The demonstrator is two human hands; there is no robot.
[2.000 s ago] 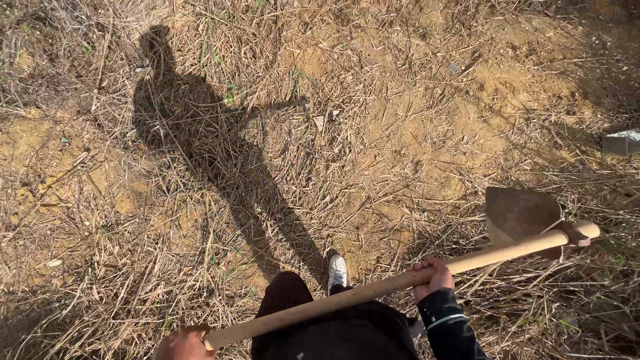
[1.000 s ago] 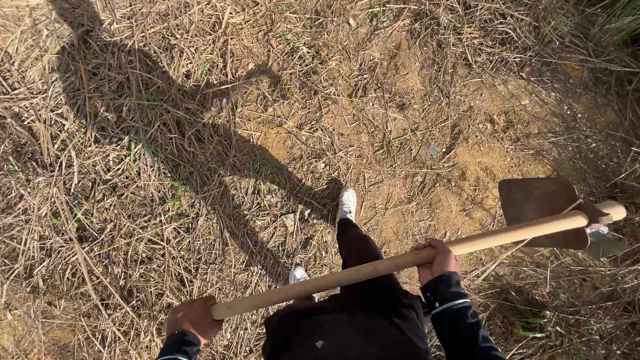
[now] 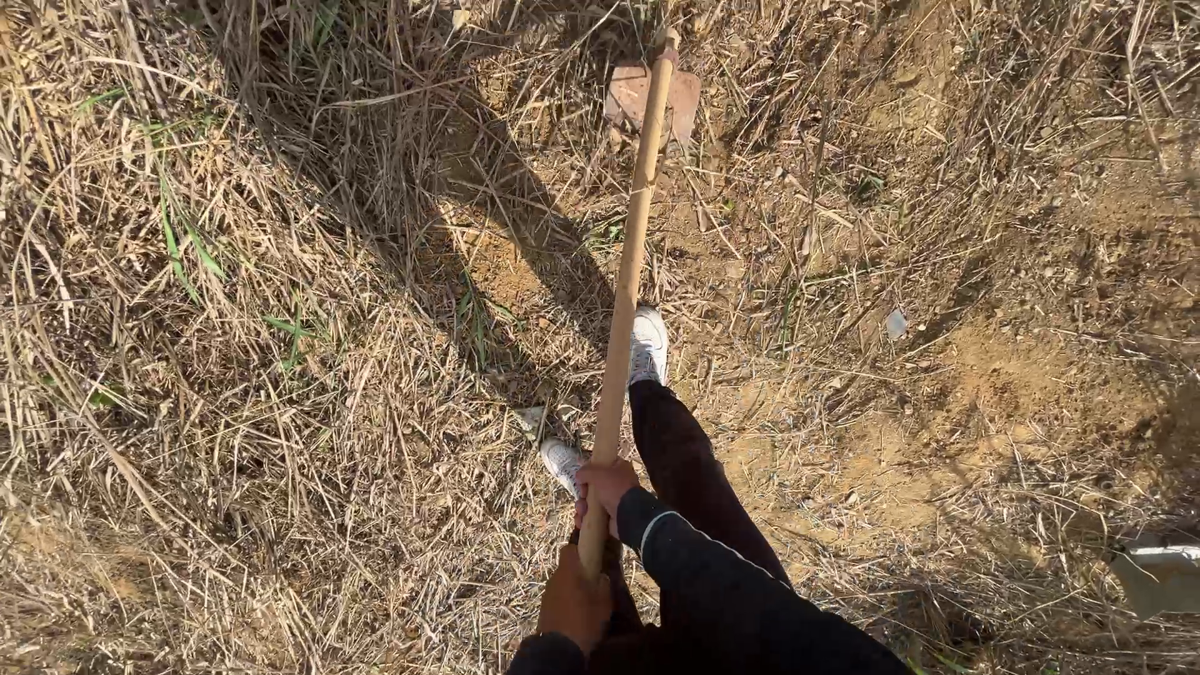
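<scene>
A hoe with a long pale wooden handle point(image 3: 630, 272) extends away from me, its broad reddish-brown metal blade point(image 3: 630, 96) at the top centre, over dry grass. Whether the blade touches the ground, I cannot tell. My left hand point(image 3: 574, 600) is closed around the near end of the handle. Just above it, my right hand point(image 3: 607, 489) grips the same handle, its dark sleeve with a pale stripe crossing the lower centre. Parts of the fingers of both hands are hidden.
My white shoes point(image 3: 649, 345) stand on dry grass and bare yellowish soil, one farther forward. A pale block-like object point(image 3: 1162, 577) lies at the lower right edge. A small grey flat piece point(image 3: 896, 324) lies right of centre. My shadow falls to the upper left.
The hoe has swung from pointing right to pointing away from me. My right hand has slid or moved down the handle, close to my left hand. Both hands still hold it.
</scene>
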